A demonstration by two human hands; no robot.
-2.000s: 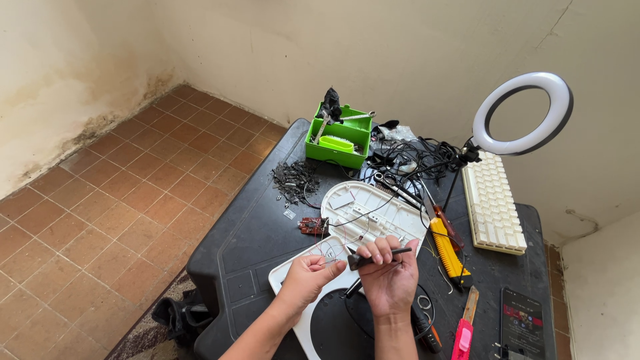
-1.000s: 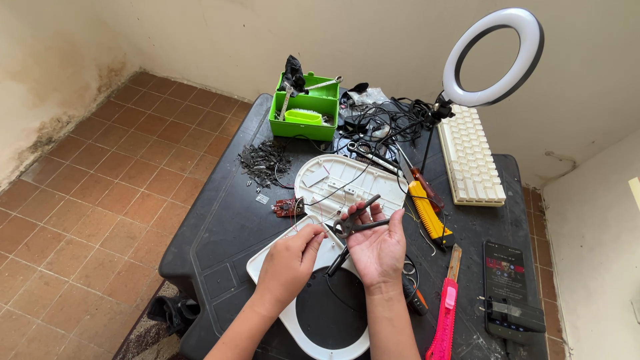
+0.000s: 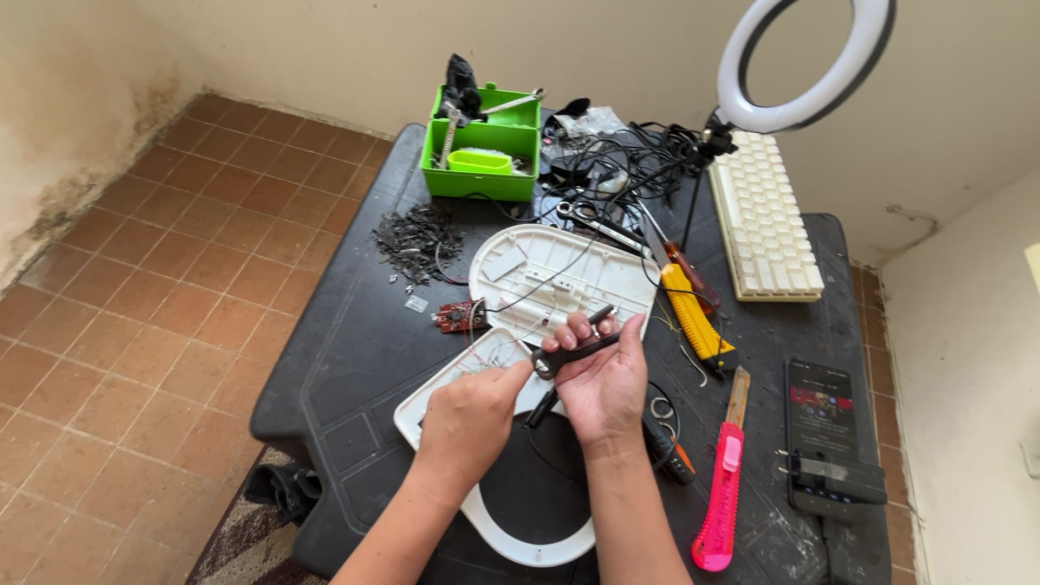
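Note:
My right hand (image 3: 597,374) is closed around dark-handled pliers or cutters (image 3: 566,354), their head toward my left hand. My left hand (image 3: 475,414) is pinched at the tool's head; what lies between its fingertips is too small to tell, perhaps a thin wire. Under both hands lies a white plastic housing with a ring-shaped part (image 3: 532,552). Behind it rests an open white plastic shell (image 3: 561,268) with ribs inside. A reddish-brown circuit board (image 3: 461,317) with thin wires sits left of the shell. A black rod-like piece (image 3: 542,409) shows below the tool.
A green toolbox (image 3: 481,183), tangled black cables (image 3: 650,162) and a heap of black scraps (image 3: 418,240) are at the back. To the right are a keyboard (image 3: 764,219), a yellow utility knife (image 3: 691,313), a pink utility knife (image 3: 719,496), a phone (image 3: 821,406) and a ring light (image 3: 731,89).
My right hand's fingers, more spread a second ago, are now curled around the dark tool. My left hand stays near the tool's head.

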